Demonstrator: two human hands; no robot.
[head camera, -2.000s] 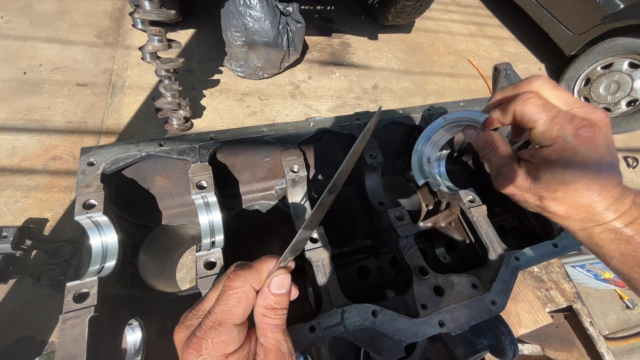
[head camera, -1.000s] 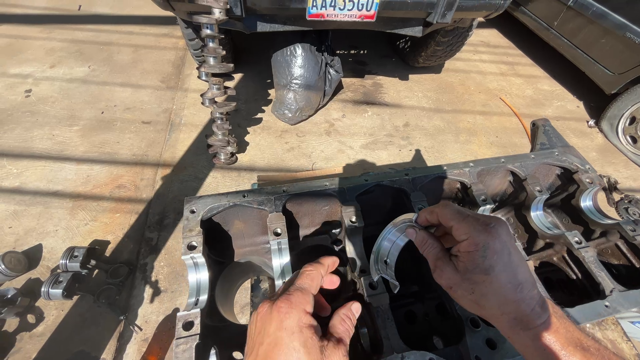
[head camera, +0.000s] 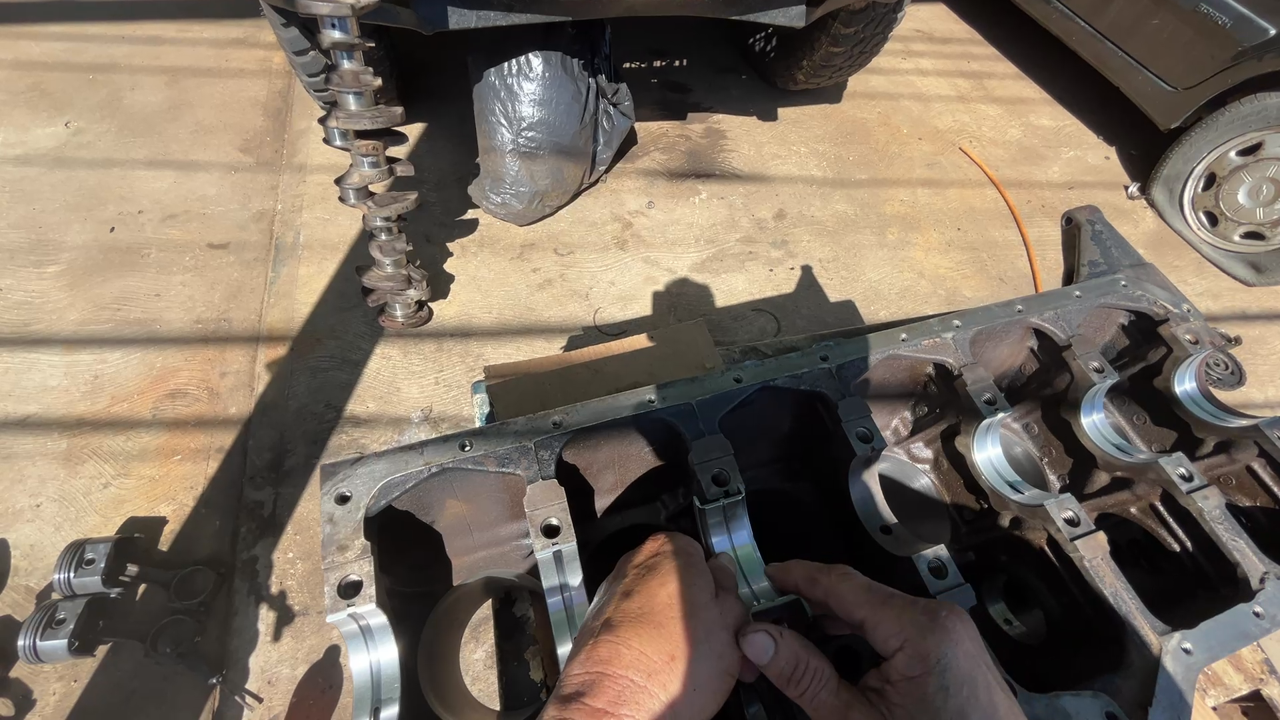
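Note:
An engine block (head camera: 800, 372) lies with its main bearing saddles facing up. Both hands meet at its third saddle from the left, where a main bearing shell (head camera: 735, 540) sits in the saddle. My left hand (head camera: 655, 635) is curled against the shell's left side, its fingertips hidden. My right hand (head camera: 880, 650) touches the lower right end of the shell with thumb and forefinger apart. Other shells line nearby saddles, one at the left end (head camera: 372, 660), another beside it (head camera: 563, 590) and more toward the right (head camera: 1005, 460).
A crankshaft (head camera: 370, 170) hangs or stands beyond the block by a vehicle, near a black plastic bag (head camera: 535, 135). Pistons with connecting rods (head camera: 90, 568) lie on the floor at left. Cardboard (head camera: 600, 375) lies behind the block; a car wheel (head camera: 1240, 190) is at right.
The shell held up by my right hand is now down in the third saddle. The thin metal strip in my left hand two seconds ago no longer shows. Both hands have come together.

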